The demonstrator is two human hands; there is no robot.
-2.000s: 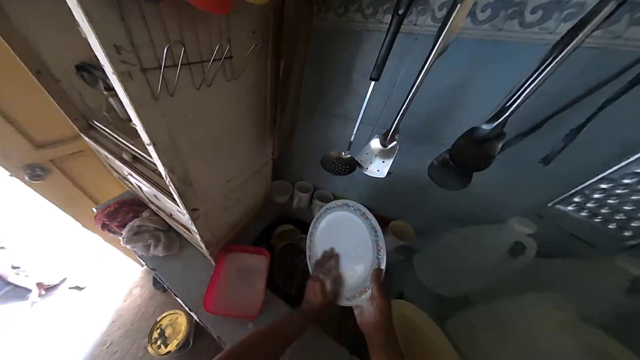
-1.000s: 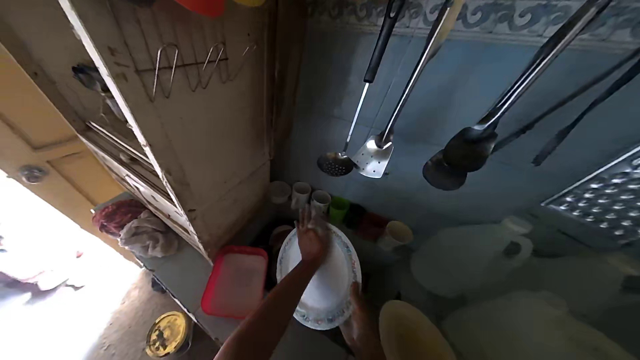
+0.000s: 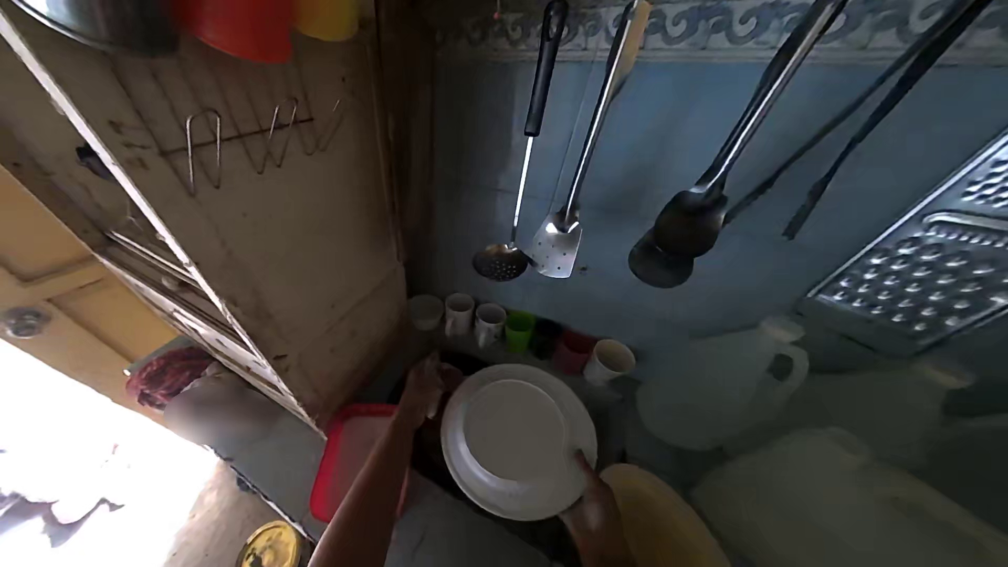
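Observation:
A round white plate is held up near the bottom middle, its underside with the foot ring facing me. My right hand grips its lower right rim, thumb on the face. My left hand is beyond the plate's upper left edge, above a dark basin; its fingers are blurred, and whether it holds anything is unclear. Behind the plate a row of cups stands along the wall, among them a green cup, a red cup and a white mug.
A red-rimmed tray lies left of my left forearm. A cream-coloured basin and a translucent jug stand at right. A skimmer, a slotted turner and ladles hang on the wall; a metal rack is at far right.
The plate has been turned over from its patterned face to its plain underside. My left hand, on the plate's face before, has moved off it to the left. My right hand still holds the rim.

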